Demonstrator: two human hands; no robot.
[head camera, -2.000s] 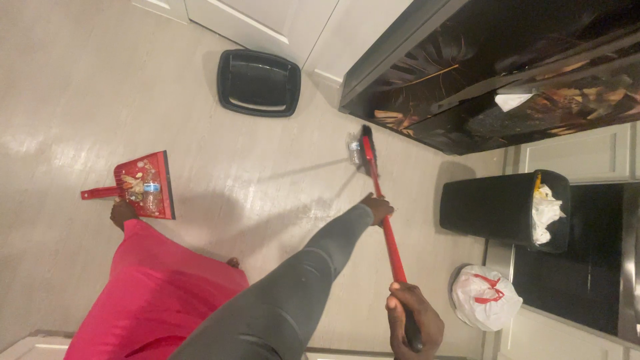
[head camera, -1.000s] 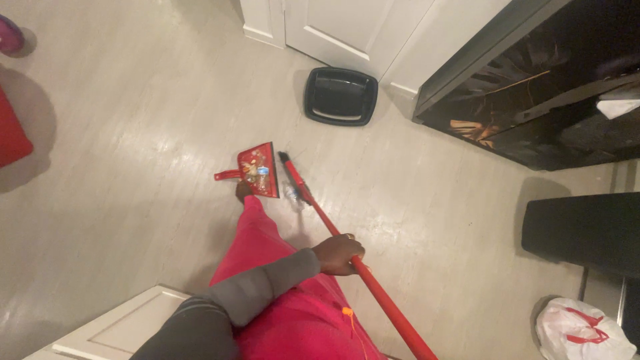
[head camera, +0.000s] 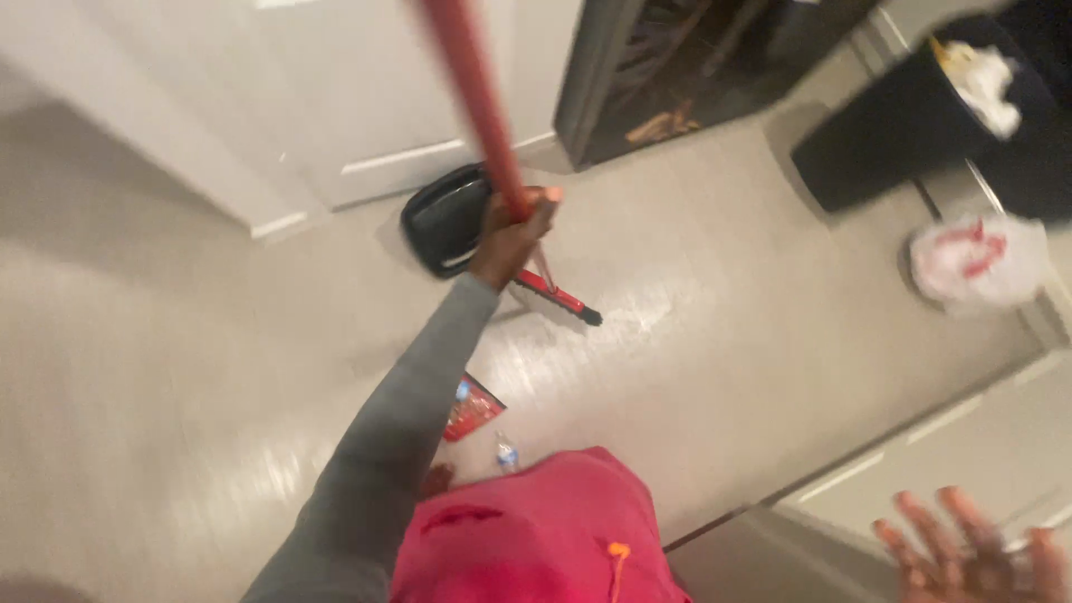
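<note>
My left hand (head camera: 509, 236) is closed around the red handle (head camera: 481, 100) of a broom, whose upper part rises blurred toward the top of the view. Beyond the hand, the red broom head (head camera: 557, 297) with dark bristles is over the floor. At the lower right my right hand (head camera: 971, 553) is raised, fingers spread, holding nothing. A red dustpan (head camera: 473, 408) with debris and a plastic bottle in it lies partly hidden behind my left forearm. Beside it, near my pink garment, a clear plastic bottle (head camera: 506, 453) lies on the floor.
A black plastic basin (head camera: 444, 222) sits by the white door (head camera: 368, 92). At the right stand a black trash bin (head camera: 896, 126) with a white liner and a tied white bag (head camera: 976, 260) with red drawstrings. A dark cabinet-like unit (head camera: 712, 75) is at the top, white cabinetry (head camera: 938, 444) at lower right.
The broom has swung away from the dustpan, and its handle now points up across the view. My right hand has come into view, off the broom. The view has turned.
</note>
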